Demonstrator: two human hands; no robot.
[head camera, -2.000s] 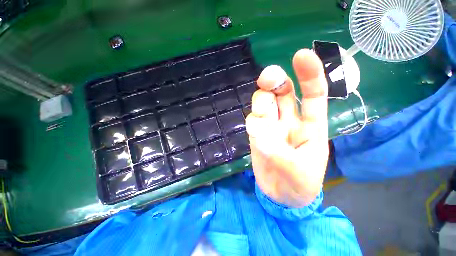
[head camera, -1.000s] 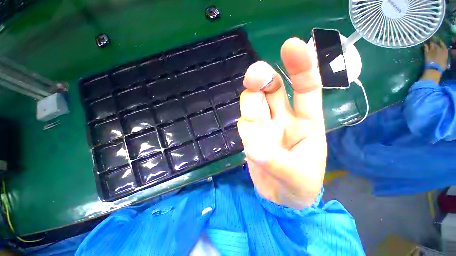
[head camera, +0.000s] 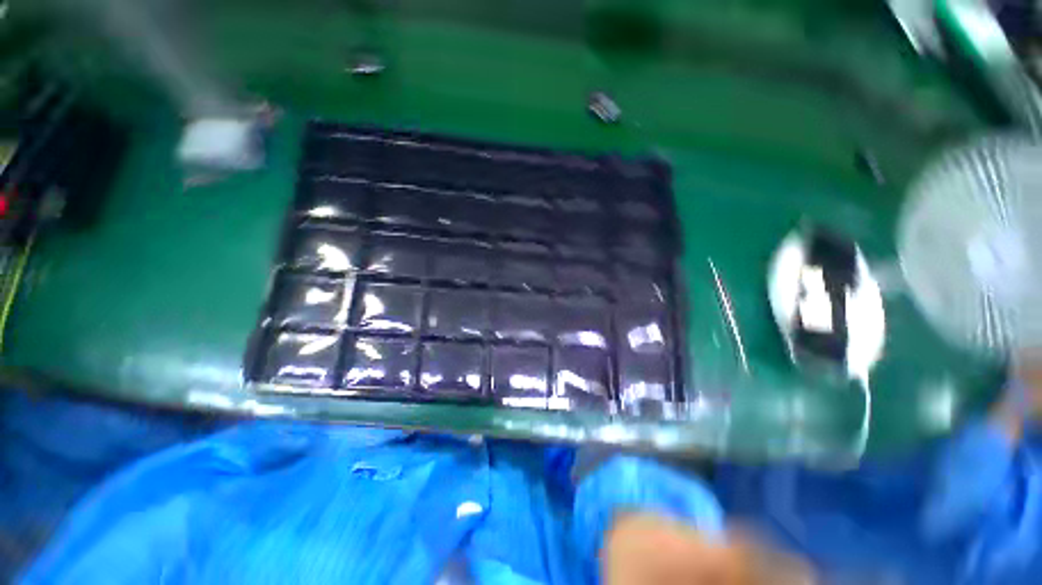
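Observation:
The picture is blurred. A large glossy black tray (head camera: 463, 263) with square pockets lies on the green mat in front of me. Thin tweezers (head camera: 728, 314) lie on the mat just right of the tray. Small dark units (head camera: 603, 107) lie apart beyond the tray, one more at the back left (head camera: 366, 65). My right hand (head camera: 686, 558) is low at the bottom edge, blurred and cut off, below the bench edge; its fingers cannot be made out. My left hand is out of the picture.
A black phone (head camera: 826, 291) rests on a white round base at the right, its cable running to the bench edge. A white fan (head camera: 988, 246) stands beyond it. A white block (head camera: 223, 143) is at the left. Another person's hand (head camera: 1019, 394) and blue sleeve are at the far right.
My right hand has dropped from its raised, palm-showing position over the tray's right side to the bottom edge. The view has turned, and the tray's right side and the tweezers are now uncovered.

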